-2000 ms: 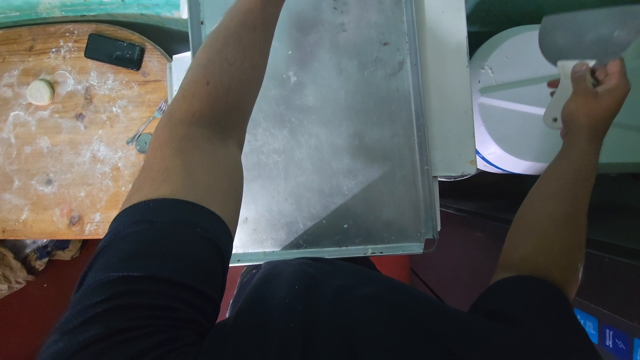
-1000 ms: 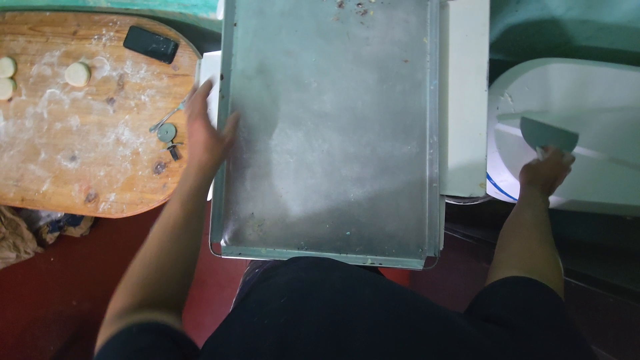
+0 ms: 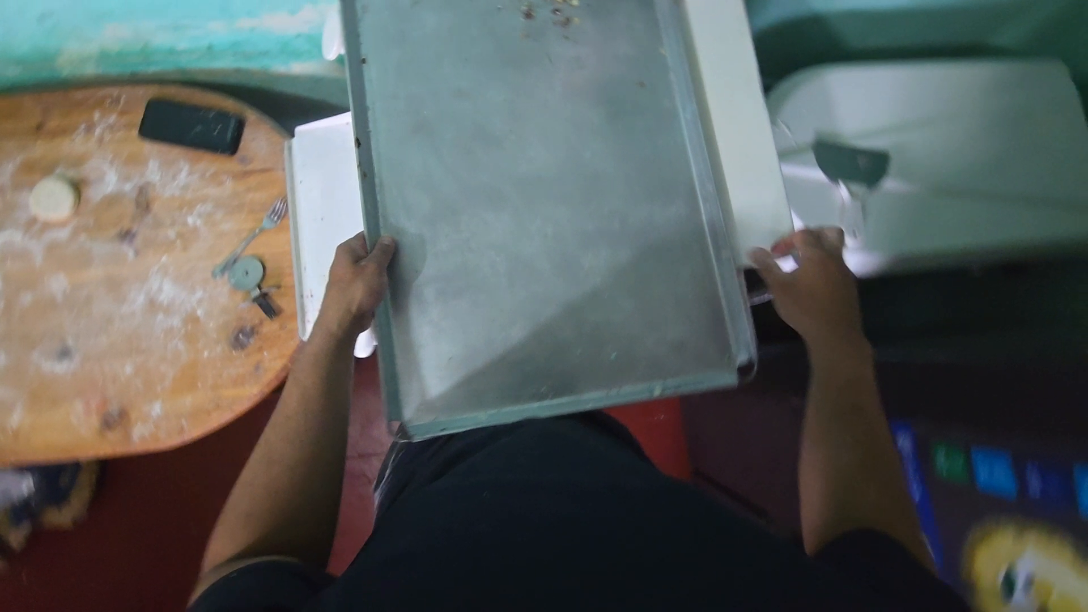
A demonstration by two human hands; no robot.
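Observation:
A metal baking tray point(image 3: 544, 212) with raised rims lies in front of my body, slightly turned, with a few brown crumbs near its far end. My left hand point(image 3: 361, 276) grips its left rim, thumb on top. At the right, my right hand point(image 3: 807, 276) is at the near corner of a pale board point(image 3: 744, 127) beside the tray; whether the fingers close on it cannot be told. A scraper with a wide blade and pale handle point(image 3: 852, 166) lies on the white surface point(image 3: 977, 153), out of my hand.
On the left, a floured wooden table point(image 3: 153, 340) holds a dark phone point(image 3: 191, 126), a round dough piece point(image 3: 54, 199), a fork point(image 3: 252, 236) and a pastry wheel point(image 3: 247, 274). A white panel point(image 3: 327, 212) stands between table and tray. A teal wall point(image 3: 170, 34) is behind.
My right hand has let go of the scraper and moved left to the pale board. My left hand has taken hold of the tray's left rim. The tray has turned a little.

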